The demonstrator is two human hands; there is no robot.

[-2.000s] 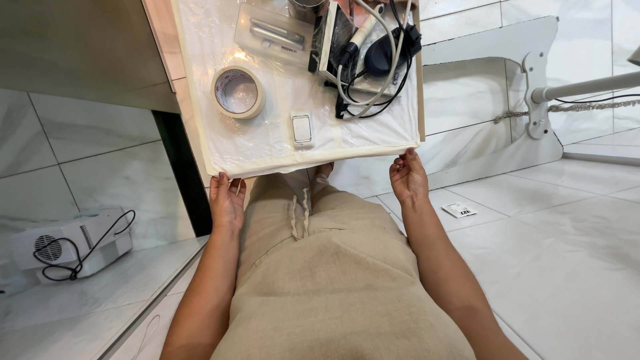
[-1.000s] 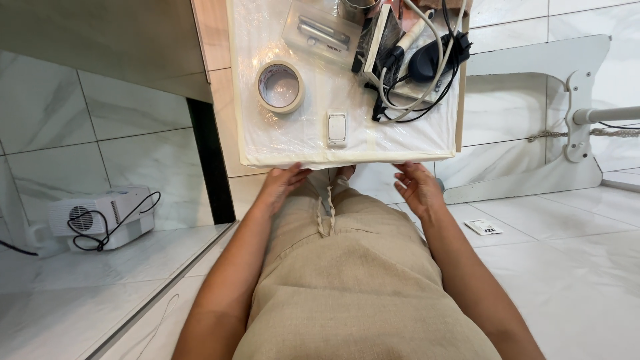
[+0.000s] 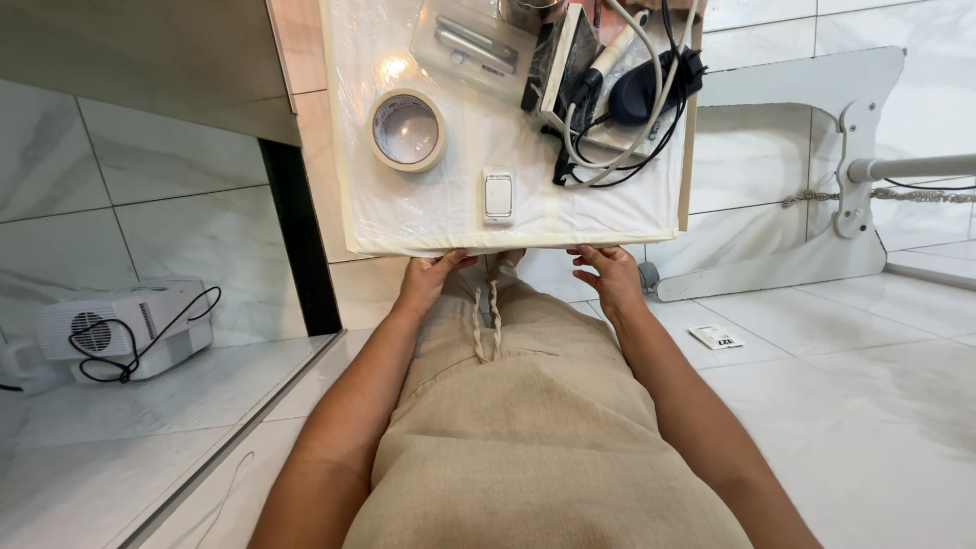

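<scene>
A tabletop wrapped in white sheeting and clear plastic film (image 3: 457, 210) reaches towards me, with pale tape along its near edge. My left hand (image 3: 436, 276) pinches that edge left of its middle, thumb and fingers close together. At the right part of the same edge is my right hand (image 3: 608, 272), its fingertips at the rim and its lower fingers curled; its grip is hard to make out. A roll of masking tape (image 3: 375, 131) lies on the left of the top. A small white switch-like device (image 3: 498, 198) rests near the front edge.
Farther back are a clear plastic case (image 3: 473, 46), a boxy item (image 3: 566, 69), a black power adapter (image 3: 644, 90) and tangled cables (image 3: 657, 114). A grey metal frame (image 3: 854, 76) stands right. On the floor are a white packet (image 3: 715, 337) and a white appliance (image 3: 126, 328).
My left hand has moved from the near left corner inward along the edge, closer to my right hand. The right hand has moved inward a little from the right corner. The view has shifted.
</scene>
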